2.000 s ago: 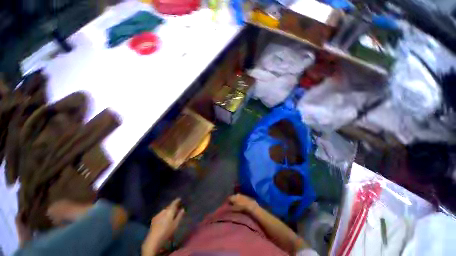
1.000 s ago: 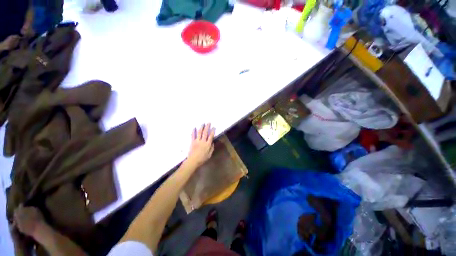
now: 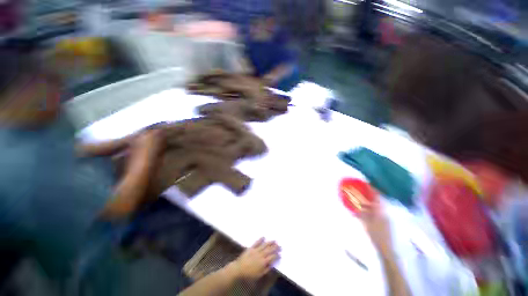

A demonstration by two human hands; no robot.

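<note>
The whole view is blurred by motion. My left hand (image 3: 259,258) rests on the near edge of the white table (image 3: 283,214), empty, fingers slightly spread. My right hand (image 3: 371,213) is at the red bowl (image 3: 354,193), with its fingertips over the bowl's near right side, by pale bits inside. Whether it grips the bowl or a bit cannot be told. A dark finger-length tool (image 3: 356,259) lies on the table to the left of my right forearm. Crumpled green cloth (image 3: 382,174) lies beyond the bowl.
Brown coats (image 3: 200,150) lie heaped on the left of the table, with another person's hands (image 3: 145,153) on them. A person in dark blue (image 3: 269,55) is at the far end. A red plastic bag (image 3: 460,217) is at the right. A box (image 3: 214,257) stands below the table edge.
The view has swung up and left across the table. My right hand has come into view at the red bowl. My left hand remains at the table edge. The blue bag is out of view.
</note>
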